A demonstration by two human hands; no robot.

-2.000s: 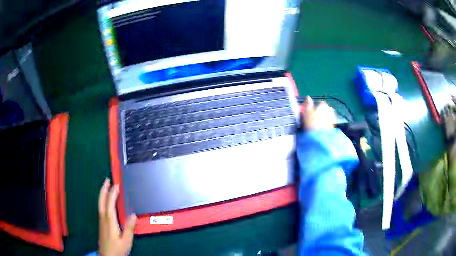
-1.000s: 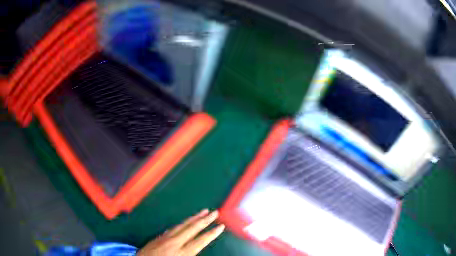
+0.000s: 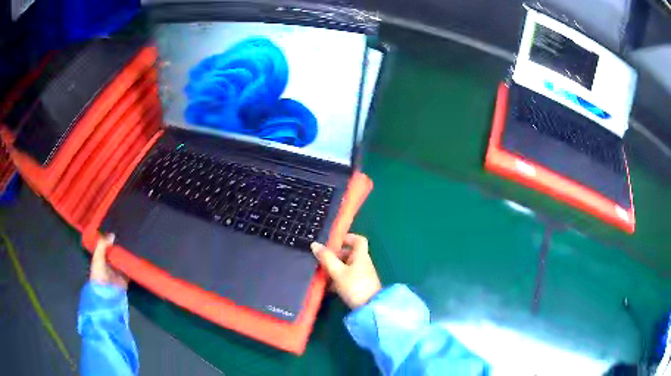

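An open laptop with dark keys and a blue-swirl desktop on its screen lies in a red-orange foam tray, tilted towards me. My left hand grips the tray's front left corner; its fingers are partly hidden by the tray. My right hand grips the tray's right side, thumb over the laptop's right edge beside the number pad, other fingers partly hidden. Both sleeves are blue.
A stack of red foam trays stands at the left with a dark laptop on top. A second open laptop sits in a red tray at the right on the green bench. The bench's left edge and a yellow floor line show lower left.
The view has swung left, away from the first laptop, which now lies at the right. Both hands now hold the left laptop's tray, and its screen now shows a lit desktop.
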